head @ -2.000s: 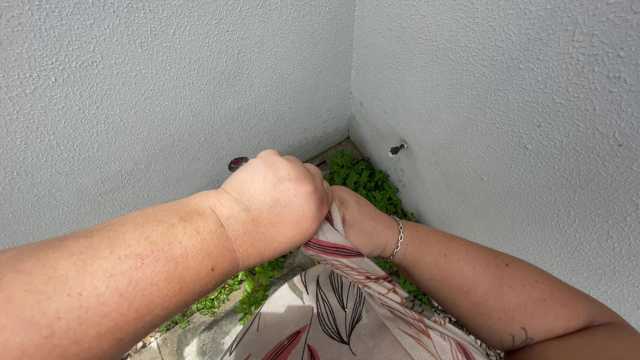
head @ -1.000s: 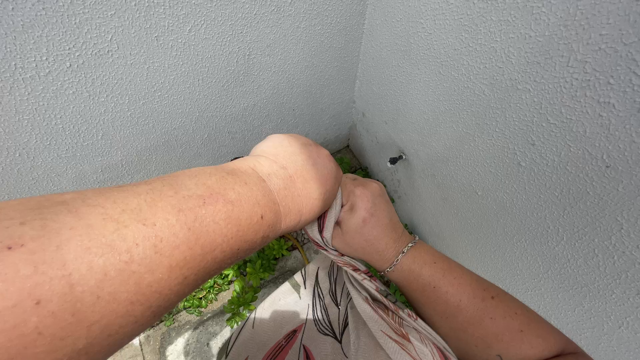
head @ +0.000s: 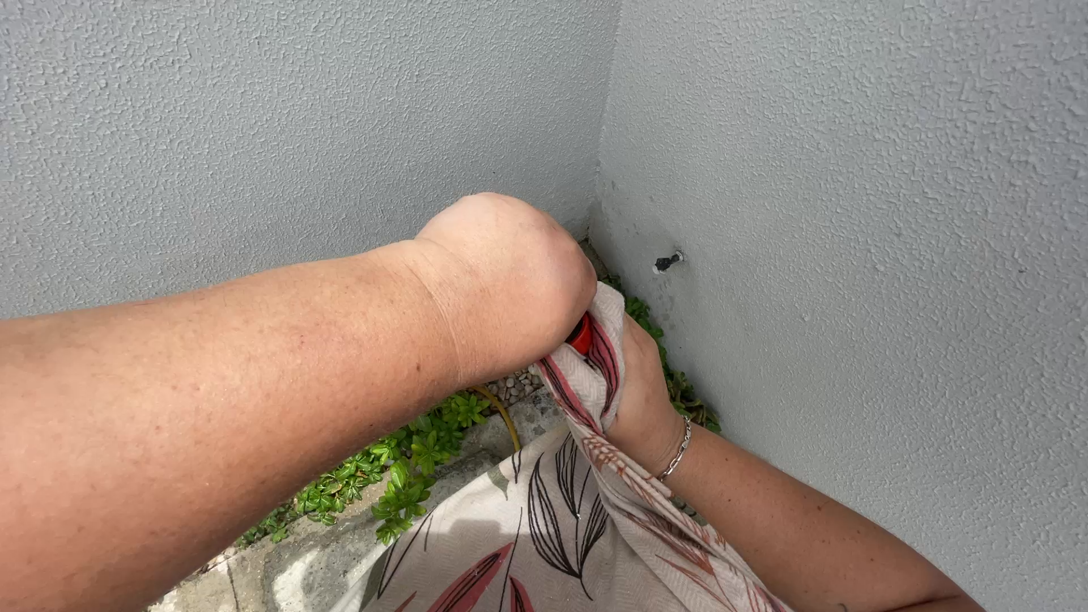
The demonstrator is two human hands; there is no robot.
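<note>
Closed and turned with its back toward me, my left hand [head: 518,272] is at the centre of the view, its fingers hidden. It touches a small red and black object [head: 581,334] that shows between the hand and the cloth; what this object is I cannot tell. My right hand [head: 643,387], with a chain bracelet at the wrist, grips a bunched, twisted part of a cream cloth with a leaf print [head: 552,518]. The cloth wraps partly around the red object and hangs down toward me.
Two textured grey walls meet in a corner. A dark fitting [head: 669,261] sticks out of the right wall. Green leafy plants [head: 408,484] grow along the wall base, with pebbles, a yellow hose or cable [head: 501,414] and a concrete edge [head: 314,565] below.
My left wrist has rolled over, hiding the knuckles seen earlier. The red object has come into sight between my hands. The dark round thing by the left wall is now hidden.
</note>
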